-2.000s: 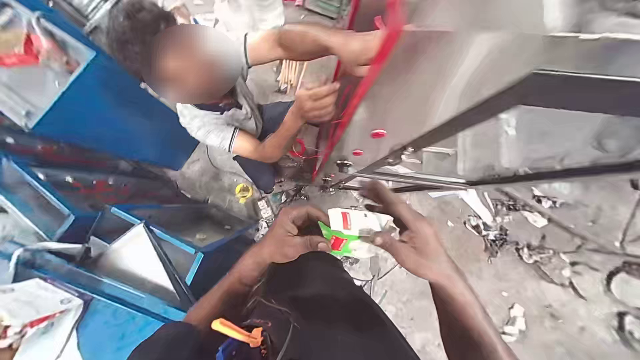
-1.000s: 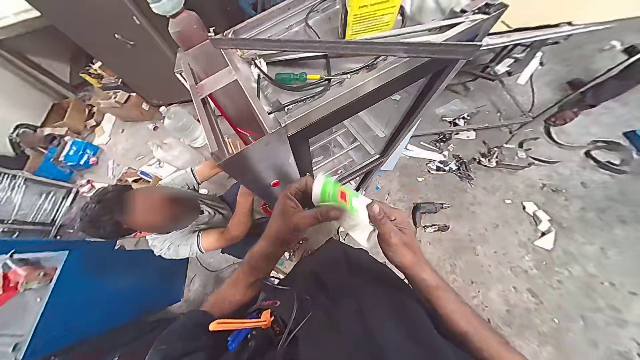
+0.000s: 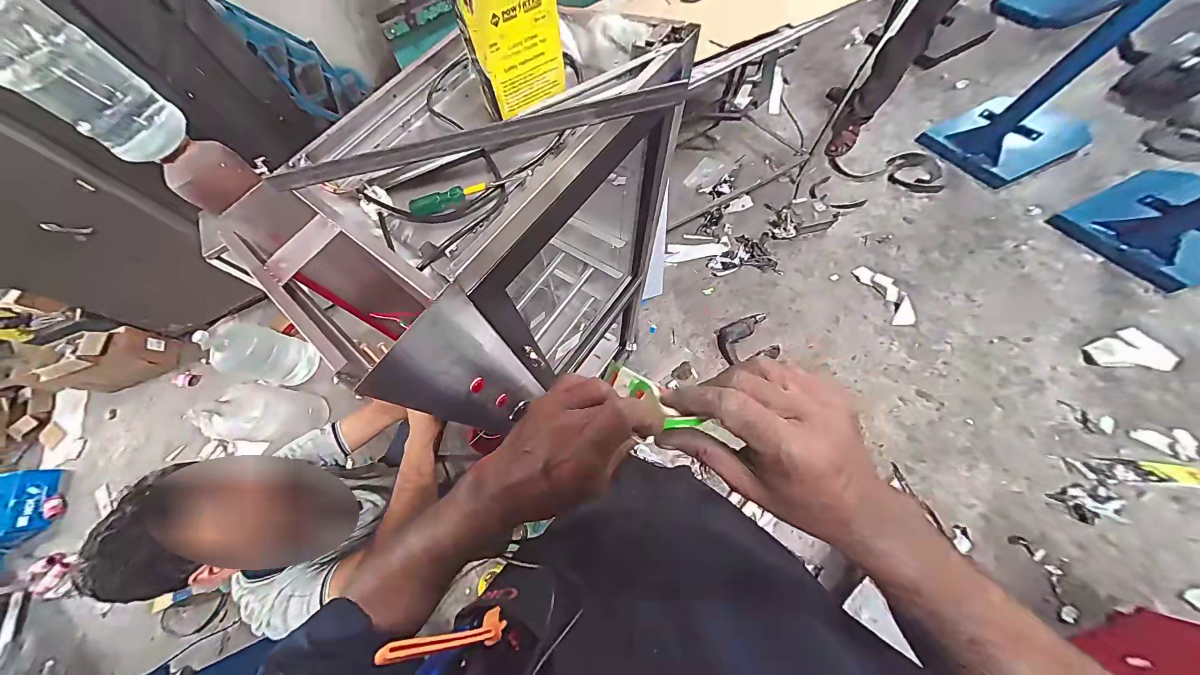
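Note:
A small green and white packet (image 3: 639,386), partly hidden by fingers, is between my two hands, low in the middle of the view. My left hand (image 3: 572,436) grips its near side with curled fingers. My right hand (image 3: 773,427) pinches its other side between thumb and fingers. Just beyond them stands a metal cabinet frame (image 3: 450,352) with red round parts on its panel. A green-handled screwdriver (image 3: 439,201) and a yellow box (image 3: 516,56) rest on top of the frame.
A co-worker (image 3: 253,534) is crouched at the lower left, arms reaching to the cabinet. Plastic bottles (image 3: 258,356) and cardboard (image 3: 103,361) lie at the left. Scraps (image 3: 886,295) litter the floor. Blue metal bases (image 3: 1008,141) and another person's foot (image 3: 843,139) are at the upper right.
The view has swung widely. Both hands still hold the packet; my left fingers are now curled tighter and the packet is more covered than a second ago.

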